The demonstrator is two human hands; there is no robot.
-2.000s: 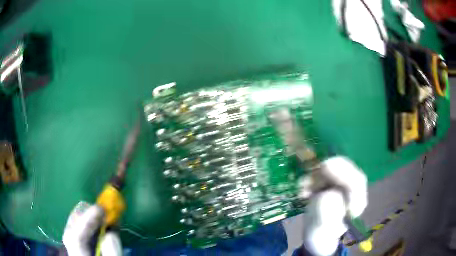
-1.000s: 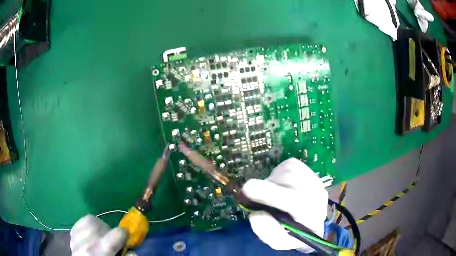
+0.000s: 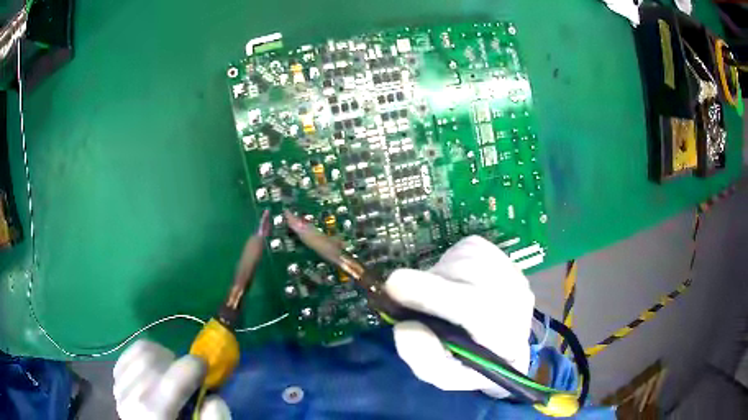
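A green circuit board (image 3: 459, 189) with rows of silver and small orange parts lies on the green mat. My left hand (image 3: 160, 381), white-gloved and partly cut off by the bottom edge, grips a soldering iron with a yellow collar (image 3: 215, 353); its tip is at the board's left edge. My right hand (image 3: 472, 316), white-gloved, holds a second soldering iron (image 3: 332, 253) like a pen. Its tip is over the silver joints near the left edge, close to the first tip. Whether the tips touch the joints cannot be told.
A black iron stand (image 3: 666, 107) with a yellow pad is at the right. Solder wire (image 3: 26, 197) runs down the mat's left side and curls towards the board. A dark holder (image 3: 49, 37) is at top left. Yellow-black tape (image 3: 636, 328) marks the floor.
Two seconds ago the irons were apart; a second ago the tips came together at the board's left edge. Since then the board appears higher in view, with the tips still close together.
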